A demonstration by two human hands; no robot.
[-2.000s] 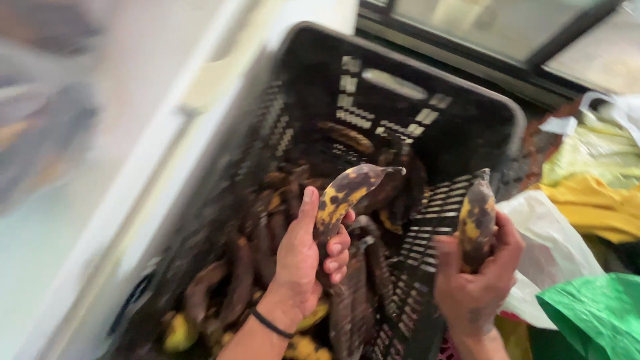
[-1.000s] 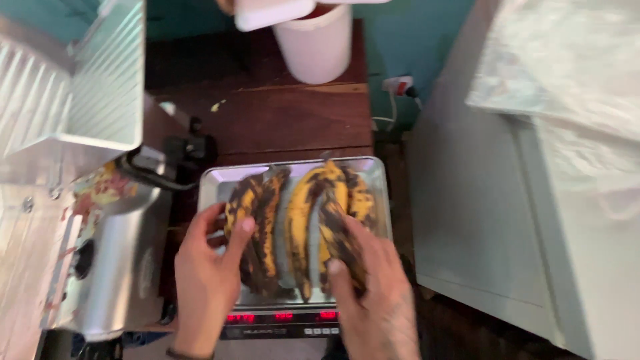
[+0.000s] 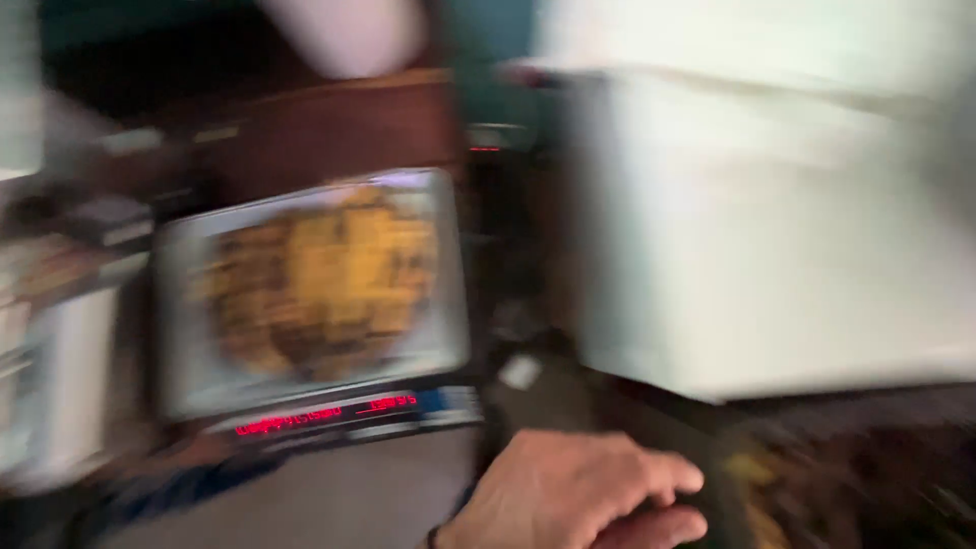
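Observation:
Blurred by motion, my left hand point(image 3: 579, 488), with a dark band at its wrist, is at the bottom centre of the head view. Its fingers point right, the thumb is apart below them, and nothing shows between them. Yellow and black ripe plantains or bananas point(image 3: 328, 282) lie together on the metal tray of a digital scale point(image 3: 179, 381), left of centre. Its red display point(image 3: 328, 415) is lit along the front edge. My left hand is right of and below the scale, not touching it. My right hand is out of view.
A large white box-like appliance point(image 3: 785, 252) stands on the right. Dark and yellow fruit point(image 3: 762, 488), blurred, shows at the lower right. Behind the scale is a reddish-brown wooden surface point(image 3: 358, 130) with a white container point(image 3: 358, 30). Part of a metal machine point(image 3: 69, 381) is at the left edge.
Both hands have left the fruit on the scale; my left hand has moved right and my right hand has gone out of view. The view has swung right.

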